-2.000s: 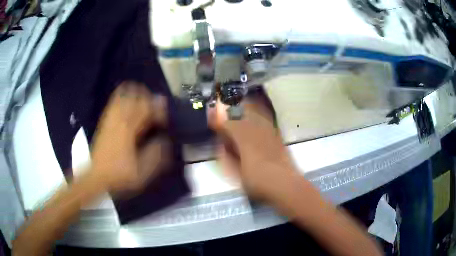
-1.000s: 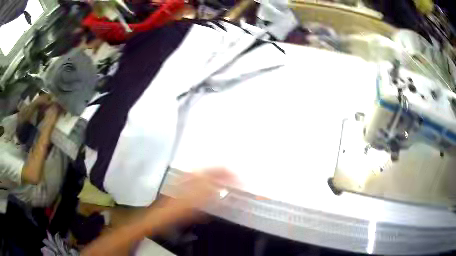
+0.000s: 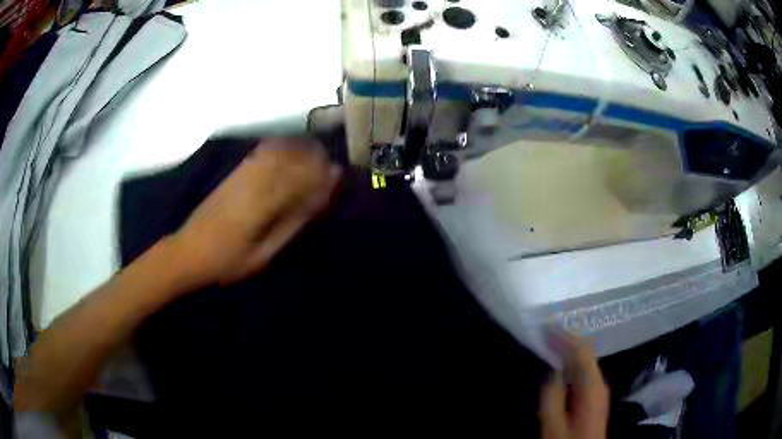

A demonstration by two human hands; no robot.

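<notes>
A large dark garment panel [image 3: 334,300] covers the middle of the table and hangs over its near edge. Its upper part lies under the presser foot, beside the yellow mark [image 3: 379,180] of the sewing machine [image 3: 532,90]. A pale fabric piece [image 3: 480,266] shows along its right edge. My left hand [image 3: 274,201] is blurred, fingers bent, on top of the panel just left of the foot. My right hand [image 3: 576,377] is at the bottom right, holding the edge of the fabric between thumb and fingers, with its lower part cut off by the frame.
Long pale strips with dark edges [image 3: 73,111] lie at the far left. A measuring tape [image 3: 643,300] runs along the near table edge. A black-and-yellow item [image 3: 699,223] lies at the right end of the machine bed. Pale cloth [image 3: 664,390] is below the table at right.
The view has swung back from the left side to the machine. A broad dark panel now lies under the foot, with both hands on it; one second ago one blurred hand showed near the table edge.
</notes>
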